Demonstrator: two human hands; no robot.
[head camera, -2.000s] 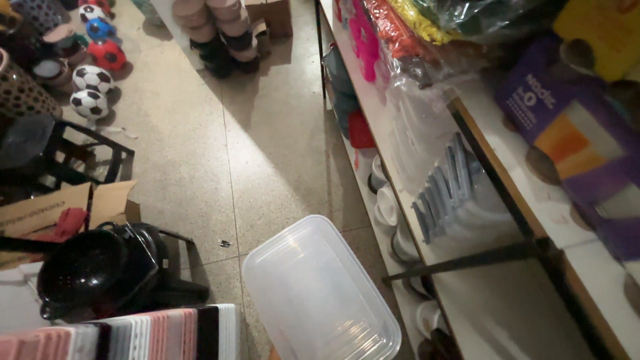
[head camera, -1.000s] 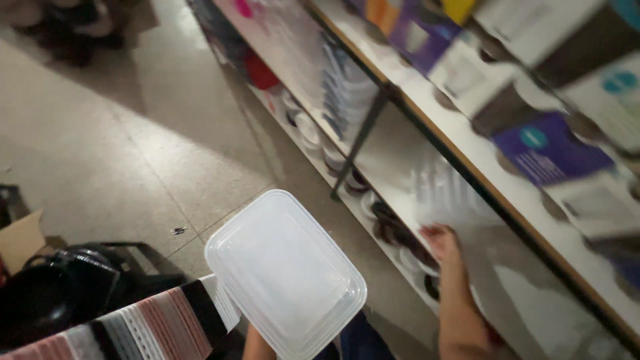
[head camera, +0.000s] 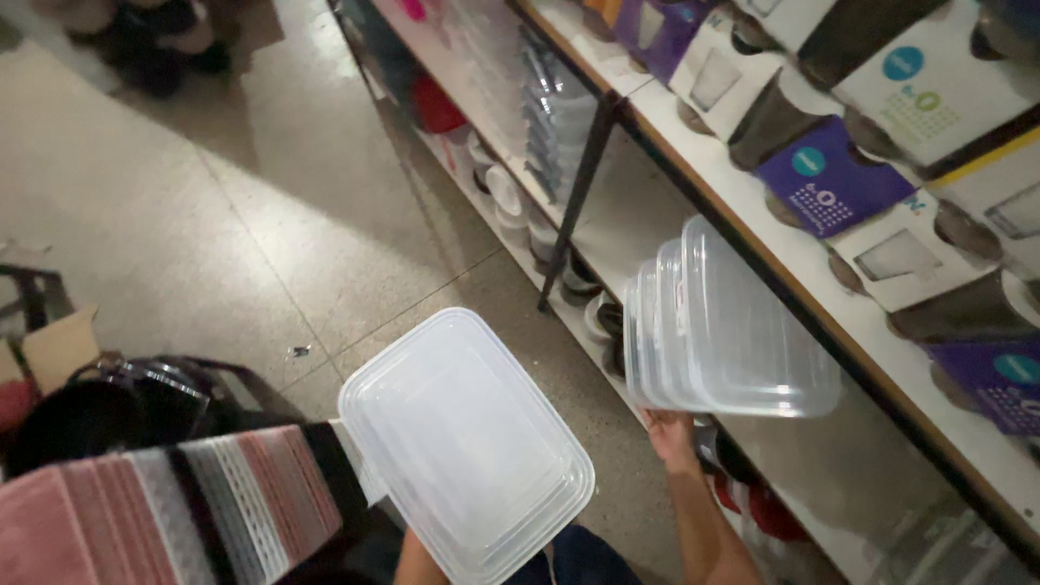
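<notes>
Several nested clear plastic containers (head camera: 731, 333) are tilted at the front of the middle shelf, rims toward the left. My right hand (head camera: 673, 435) grips them from below at their lower left edge. A rectangular plastic container with a translucent white lid (head camera: 467, 439) is at the lower middle, above my legs. My left forearm comes up under its lower left side; the left hand itself is hidden behind the container.
Boxed glasses (head camera: 837, 179) line the upper shelf at right. A dark metal post (head camera: 589, 191) divides the shelving. White tubs (head camera: 508, 199) stand on the bottom shelf. Pink, grey and black stacked items (head camera: 203, 504) and a black glossy container (head camera: 81, 422) are at lower left.
My right hand has come into view since the oldest frame. It was at the shelf by the clear containers one second ago; now they are tilted out at the shelf front in its grip.
</notes>
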